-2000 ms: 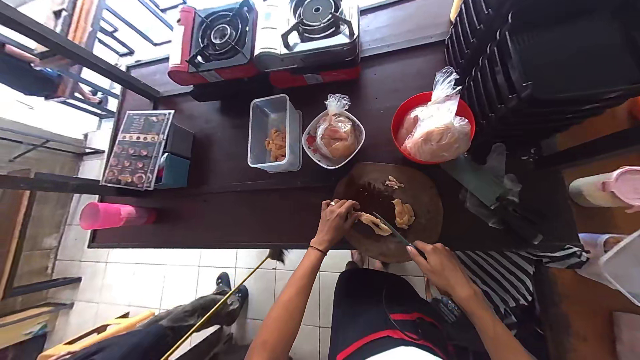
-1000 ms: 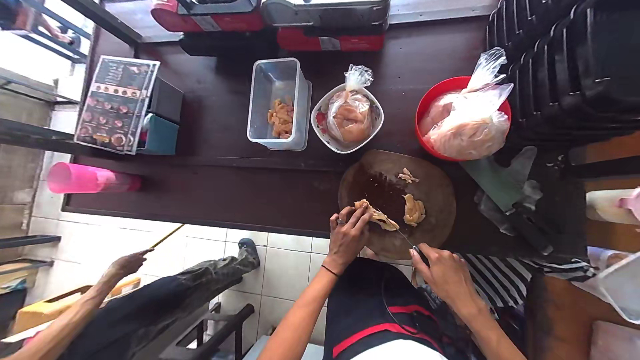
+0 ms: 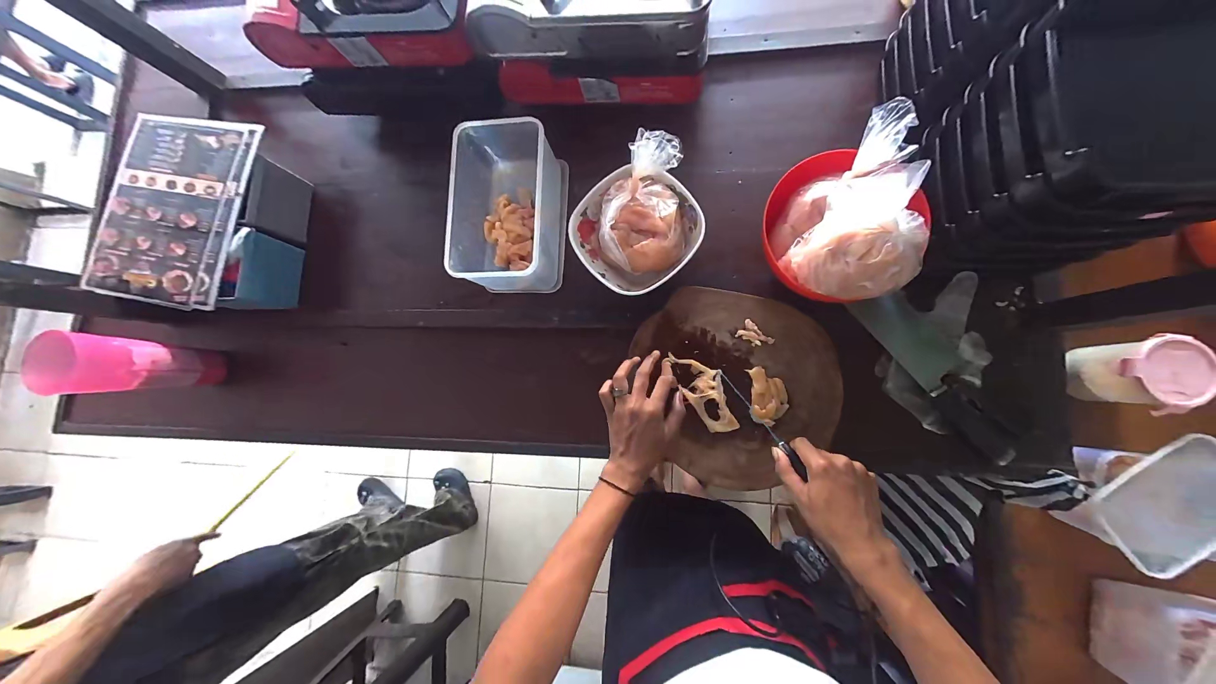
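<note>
My right hand (image 3: pixel 836 489) grips the black handle of a knife (image 3: pixel 787 456), its blade pointing up and left between pieces of raw meat on a round wooden chopping board (image 3: pixel 731 461). At the board's left side, my left hand (image 3: pixel 641 413) has its fingertips at the edge of a pale, stringy piece of meat (image 3: pixel 708 397); whether they pinch it is not plain. A folded piece of meat (image 3: pixel 768 395) lies right of the blade, and small scraps (image 3: pixel 753 332) lie above. Beyond the board stand a clear plastic container (image 3: pixel 465 223) with cut meat and a bowl (image 3: pixel 589 256) holding bagged meat.
A red bowl (image 3: pixel 777 249) of bagged meat, a green-bladed cleaver (image 3: pixel 902 332) and stacked black trays (image 3: pixel 1073 123) are at the right. Gas stoves (image 3: pixel 380 43) line the back. Menu cards (image 3: pixel 166 209) and a pink cup (image 3: pixel 104 363) stand left. Another person's hand (image 3: pixel 171 560) holds a thin stick.
The meat by my left hand, bunched under the fingers before, now lies spread out on the board. The other person's hand has moved down and left. The view has come closer to the table.
</note>
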